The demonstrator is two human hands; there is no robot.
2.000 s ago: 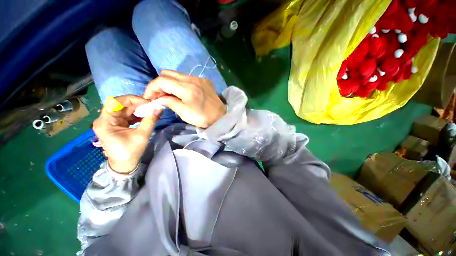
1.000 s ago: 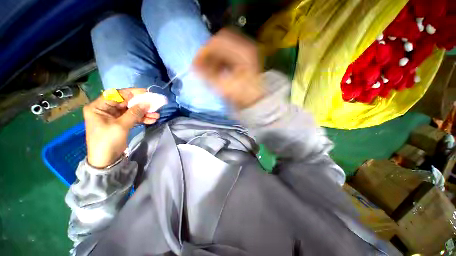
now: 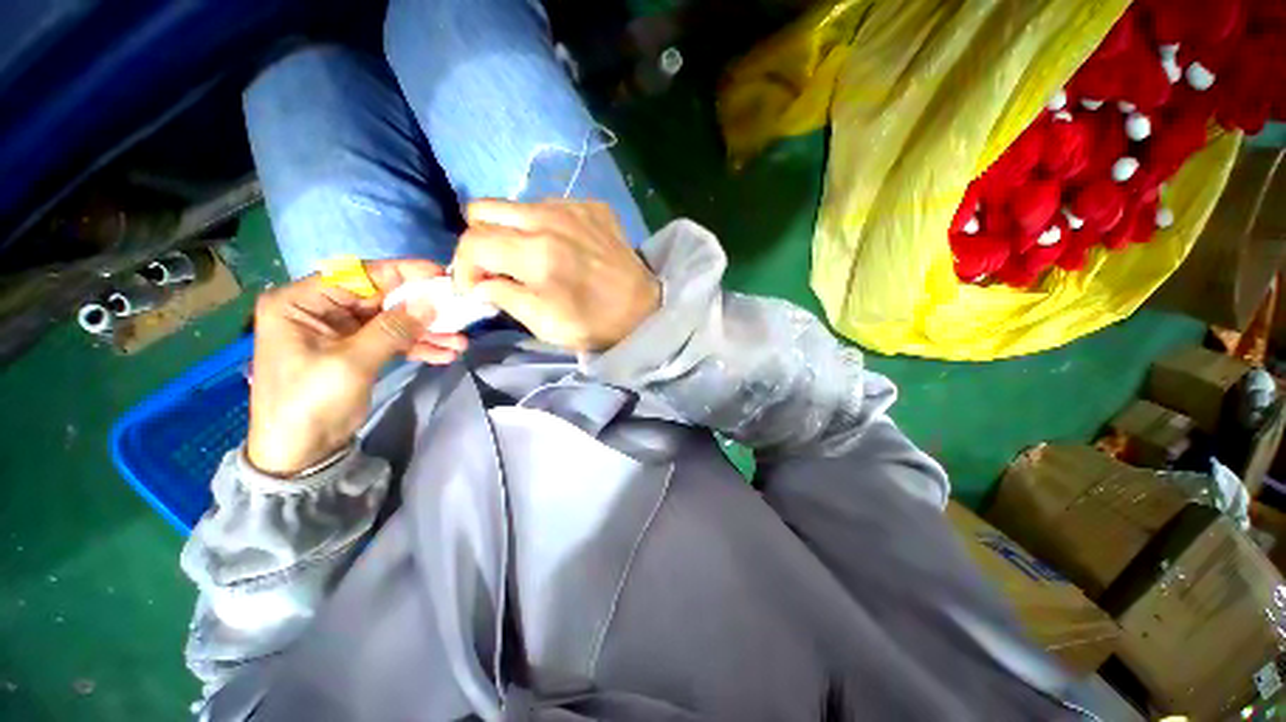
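Note:
A small pale pink-white plush piece is held between both hands above my lap. My left hand pinches its left side with thumb and fingers, and a yellow band wraps one of its fingers. My right hand is at the piece's right side, fingers bent onto it. A thin white thread loops over the jeans beyond my right hand. No needle can be made out.
A blue mesh basket stands on the floor at the left. A yellow sack with red, white-tipped pieces is at the upper right. Cardboard cartons lie lower right. Several metal tubes lie at the left.
One second ago my right hand was raised away to the right with the thread taut. It is now back at the plush piece, and the thread lies looped over the jeans.

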